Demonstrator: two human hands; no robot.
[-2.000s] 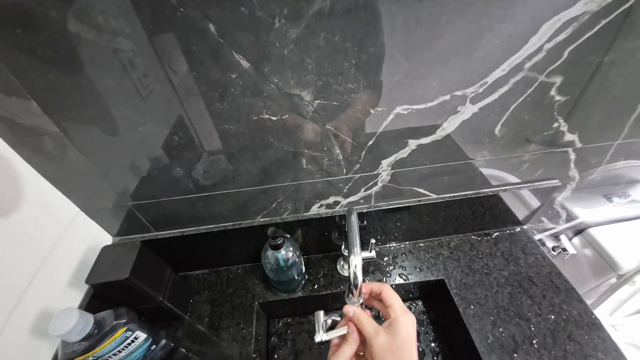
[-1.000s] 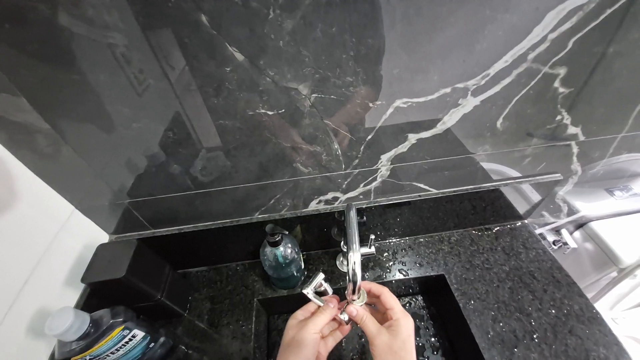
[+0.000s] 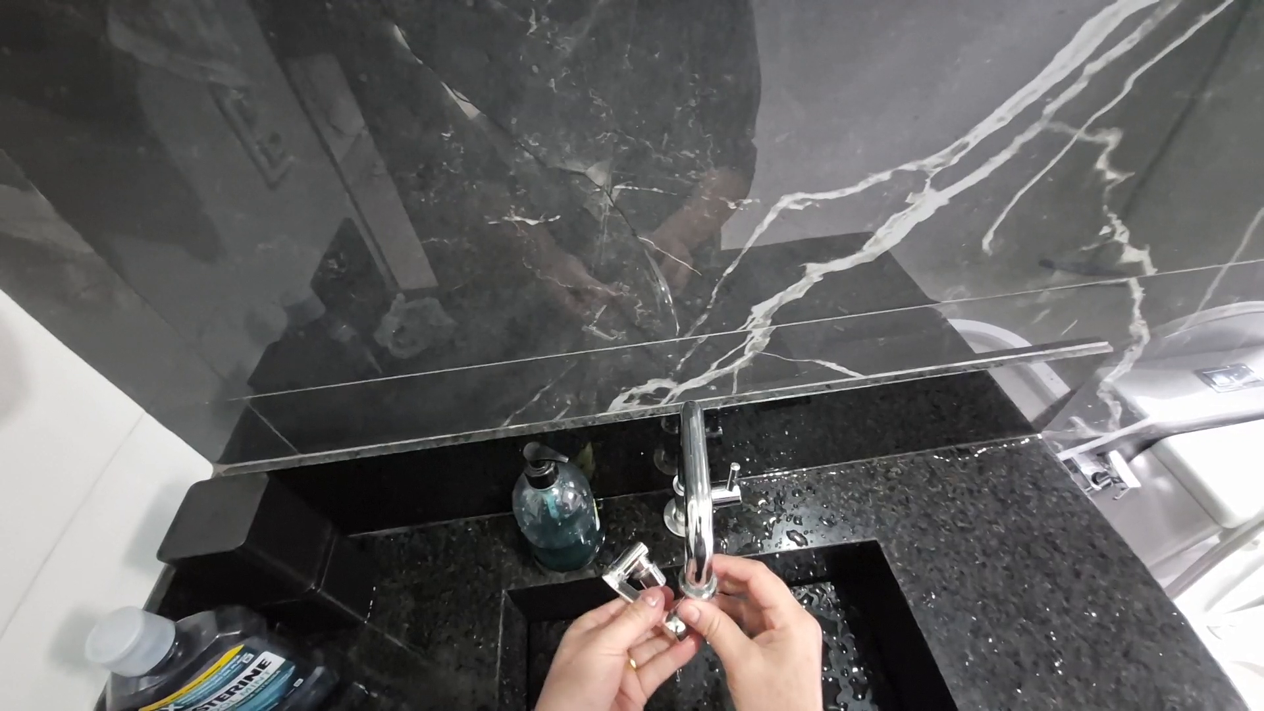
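Note:
A chrome faucet (image 3: pixel 697 484) with a curved spout stands behind a black sink (image 3: pixel 884 612). My left hand (image 3: pixel 617 647) holds a small chrome fitting (image 3: pixel 634 573) with a bracket-like top, just left of the spout's end. A small rounded chrome piece (image 3: pixel 675 624) shows between the fingertips of both hands, below the spout; whether it belongs to the fitting I cannot tell. My right hand (image 3: pixel 760 632) has its fingers around the spout's tip and its thumb by the small piece. The fingers partly hide both.
A clear pump bottle of bluish liquid (image 3: pixel 558 518) stands left of the faucet. At the lower left are a dark Listerine bottle (image 3: pixel 212 657) and a black box-like container (image 3: pixel 247 538). The speckled black counter (image 3: pixel 997 533) is wet. A glossy marbled wall (image 3: pixel 592 197) rises behind.
My left hand, mostly out of view two seconds ago, has come in left of the spout. The fitting has tilted. Since one second ago both hands have barely moved.

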